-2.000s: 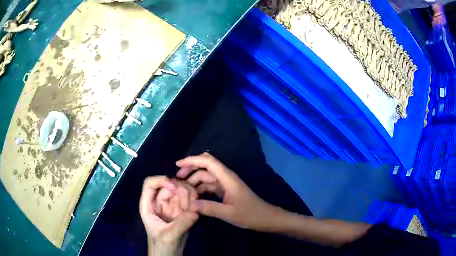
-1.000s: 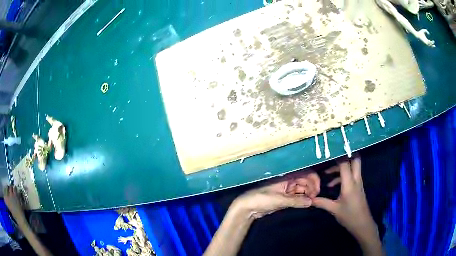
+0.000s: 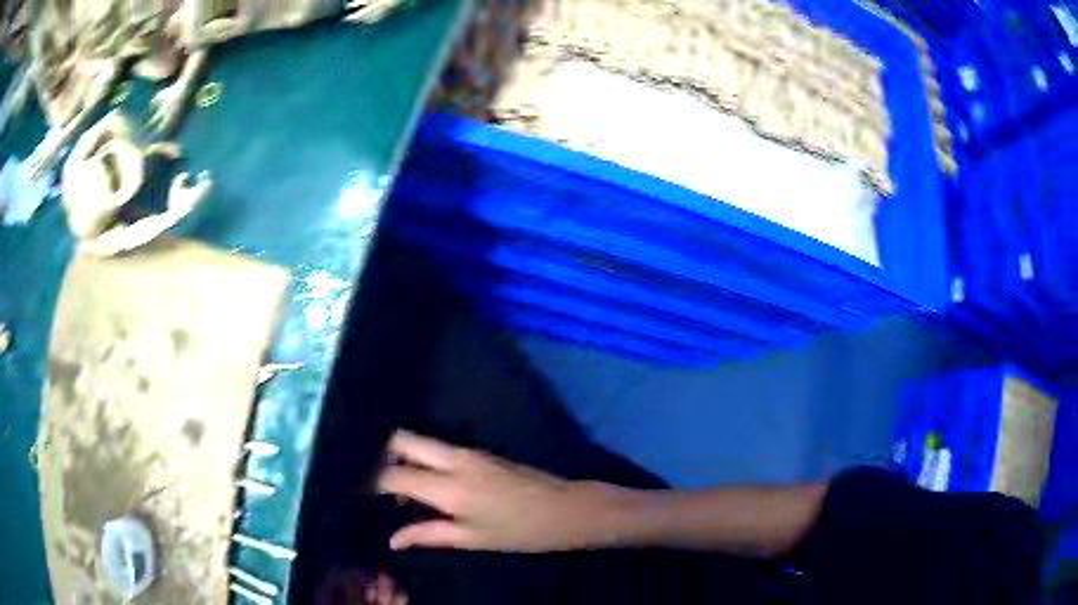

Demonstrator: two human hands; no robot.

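My right hand [image 3: 467,496] reaches in from the right, blurred, over my dark clothing beside the bench edge. Its fingers are apart and no part shows in it. A bit of my left hand [image 3: 381,589] shows at the bottom edge; the rest is cut off, so what it holds is hidden. The cardboard mat [image 3: 166,355] with dark wet spots lies on the green bench, with a small white oval dish [image 3: 128,555] on it. Several white swabs [image 3: 266,546] stick out from the mat's edge. A tan body with a bent arm [image 3: 106,189] lies at the mat's top end.
Tangled tan bodies [image 3: 89,47] lie heaped at the upper left, near a crumpled whitish scrap [image 3: 21,189] and a small yellow-green ring [image 3: 209,93]. Beyond the bench, a blue crate [image 3: 709,207] on a stack holds tan parts on a white sheet [image 3: 709,154]. More blue crates [image 3: 1017,236] stand right.
The view has swung back to the right after turning left. My hands, together two seconds ago, are now apart. My left hand is mostly out of the picture.
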